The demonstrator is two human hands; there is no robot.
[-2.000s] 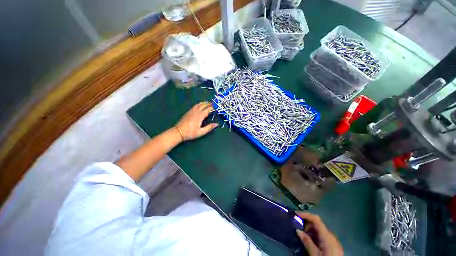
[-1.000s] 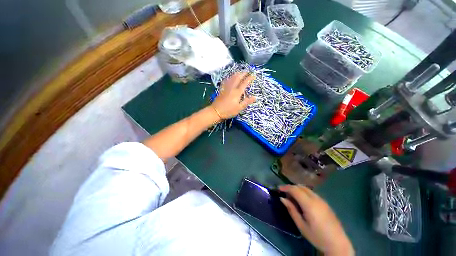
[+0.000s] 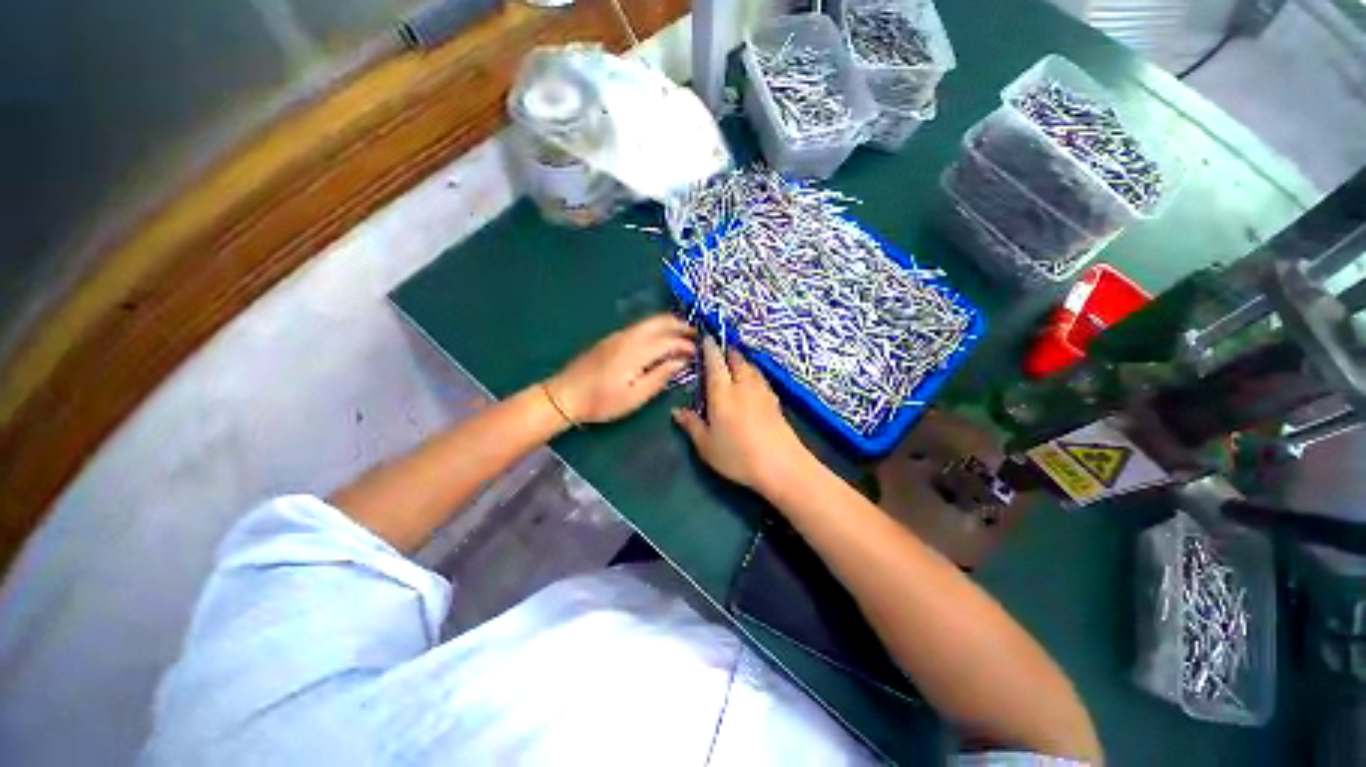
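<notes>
A blue tray heaped with thin silvery metal pins sits on the green bench. My left hand lies at the tray's near left edge, with its fingertips at a few loose pins. My right hand is beside it, with its fingers at the same edge and close to the left fingertips. Whether either hand grips pins cannot be told. A dark smartphone lies near the bench edge, partly hidden under my right forearm.
The press with its warning label stands at the right, beside a red bin. Parts boxes stand behind the tray, at the back right and near right. A crumpled clear bag lies left of the tray.
My right hand has left the phone and moved up and left to the tray's edge. My left hand was over the heap and has come back to the tray's near left edge.
</notes>
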